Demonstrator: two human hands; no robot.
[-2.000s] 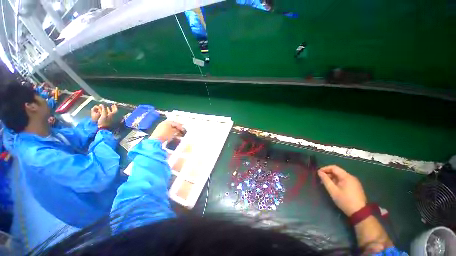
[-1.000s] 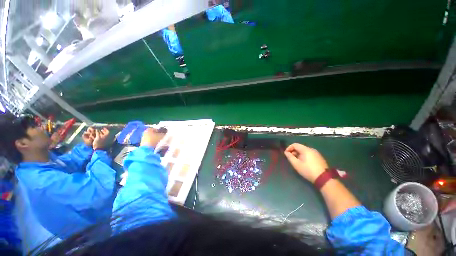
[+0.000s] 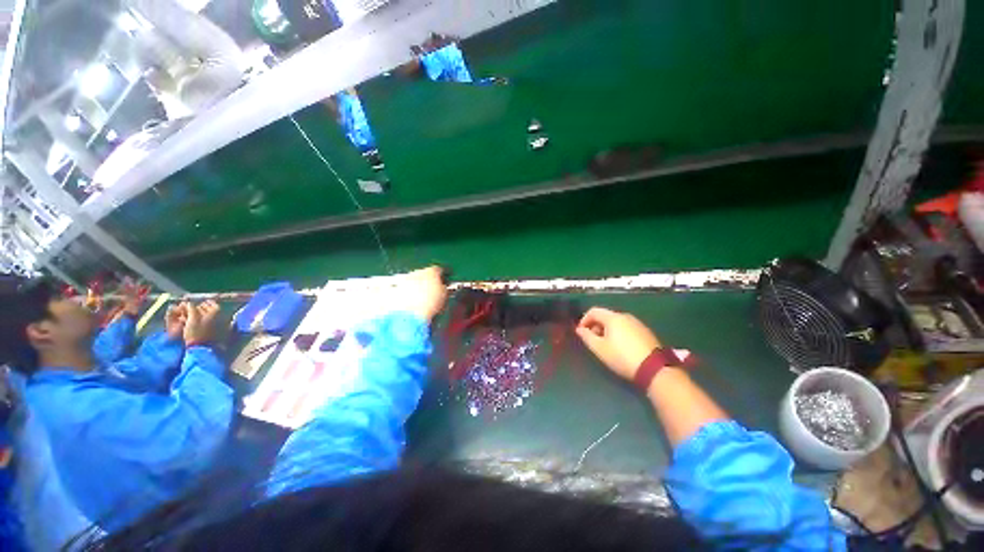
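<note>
A loose heap of tiny shiny purple-silver pieces (image 3: 495, 373) lies on the dark green bench, with red lead wires (image 3: 475, 317) behind and around it. My left hand (image 3: 431, 291) is at the far right corner of the white compartment tray (image 3: 283, 386), near the bench's chipped edge; its fingertips are small and blurred, so its grip cannot be told. Dark and tan parts (image 3: 305, 342) sit in tray pockets. My right hand (image 3: 617, 341), with a dark red wrist band, is right of the heap at a dark strip, thumb and finger close together; whether they hold anything cannot be told.
A white tub of silver pieces (image 3: 834, 417) and a black fan (image 3: 811, 316) stand at the right. A white round housing (image 3: 959, 461) is at far right. A blue bin (image 3: 269, 308) is beyond the tray. A person in blue (image 3: 130, 431) sits at left. A green conveyor (image 3: 647, 232) runs behind.
My left hand has moved from over the tray's pockets rightward to its far corner, near the wires. My right hand stays beside the dark strip. The view has shifted right, showing more of the fan and tub.
</note>
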